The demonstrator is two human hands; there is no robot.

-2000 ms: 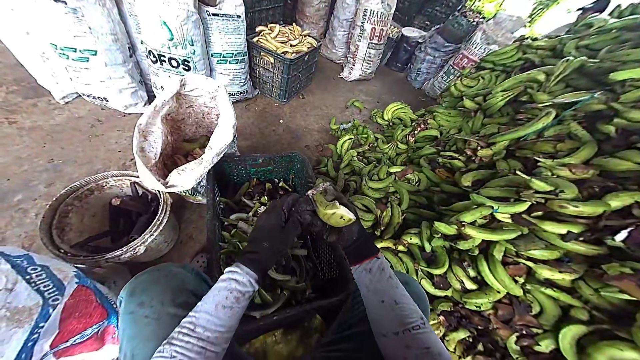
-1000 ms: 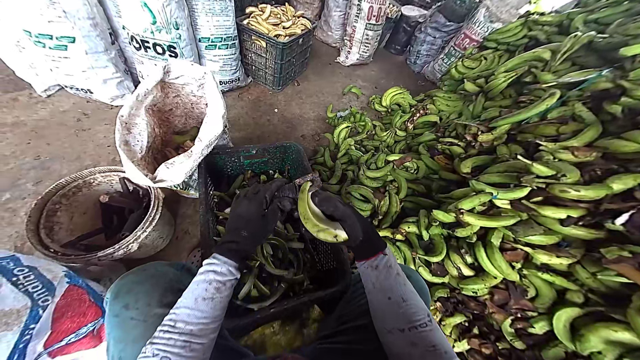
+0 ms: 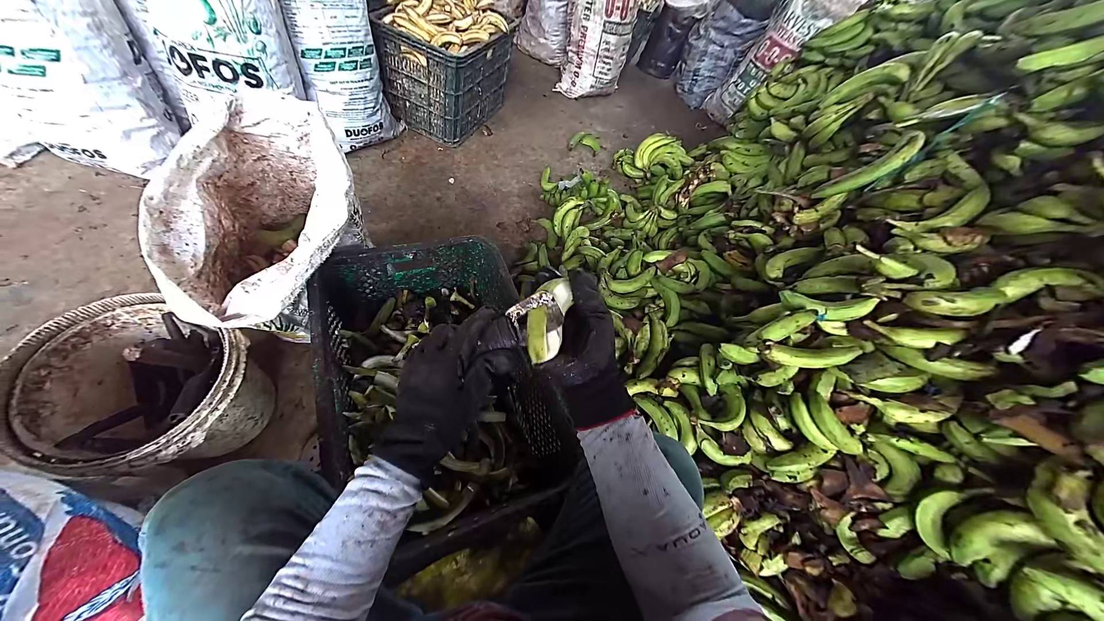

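Both my hands wear black gloves over the dark plastic crate [image 3: 401,259] of peels. My right hand [image 3: 586,354] grips a partly peeled green plantain [image 3: 543,332], whose pale flesh shows at its upper end. My left hand [image 3: 453,375] is closed around the dark handle of a short knife; its blade [image 3: 530,304], specked with residue, lies against the plantain. Long strips of green peel [image 3: 379,379] fill much of the crate below my hands.
A large heap of green plantains [image 3: 828,345] spreads on the right. Left of the crate stand an open white sack [image 3: 332,172] and a dirty round bucket [image 3: 250,405] holding dark pieces. Behind are full sacks [image 3: 336,69] and a crate of peeled plantains [image 3: 444,86].
The plantain, which pointed down to the right one second ago, is now more upright in my right hand. The knife blade now lies across it.
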